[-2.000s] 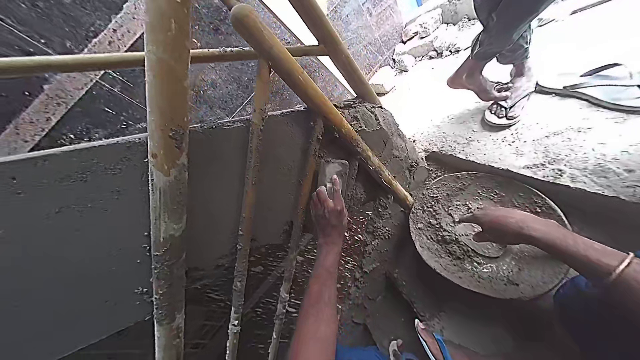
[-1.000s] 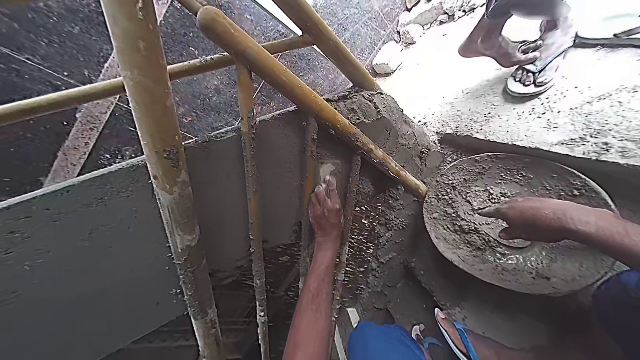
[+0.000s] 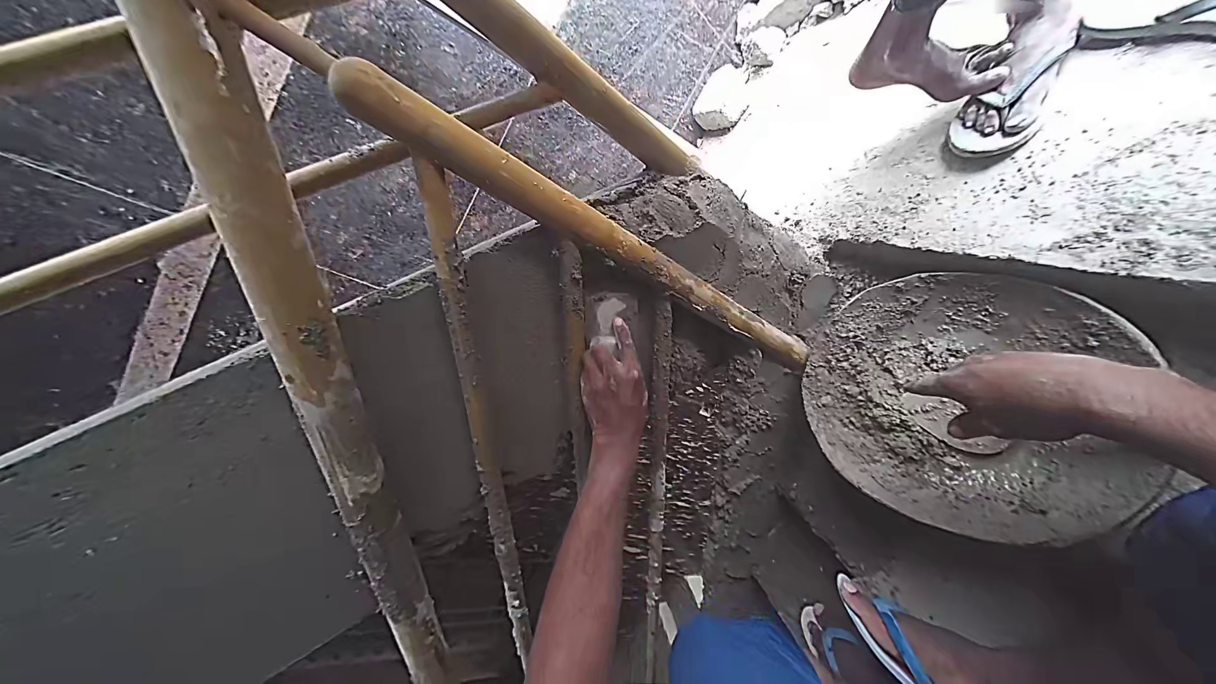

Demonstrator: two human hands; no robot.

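Between two thin yellow metal bars, my left hand (image 3: 616, 385) grips a small trowel (image 3: 611, 313), its mortar-smeared blade against the grey mortar-coated wall (image 3: 518, 351). My right hand (image 3: 1021, 394) is over the round pan of wet mortar (image 3: 1054, 503) at the right, closed around the edge of a flat round scoop or disc (image 3: 950, 423) lying in the mortar; its grip is partly hidden. A thick slanting yellow pipe (image 3: 560, 204) ends beside the pan's left rim.
Yellow railing posts (image 3: 285, 313) stand to the left of my left arm. Rough mortar (image 3: 703, 228) covers the corner above the pan. Another person's feet, one in a flip-flop (image 3: 997, 133), are at the upper right. Rubble (image 3: 720, 98) lies along the pale floor's edge.
The view has shifted. My left hand and trowel stay at the wall, now seen between two bars. My right hand remains over the mortar pan.
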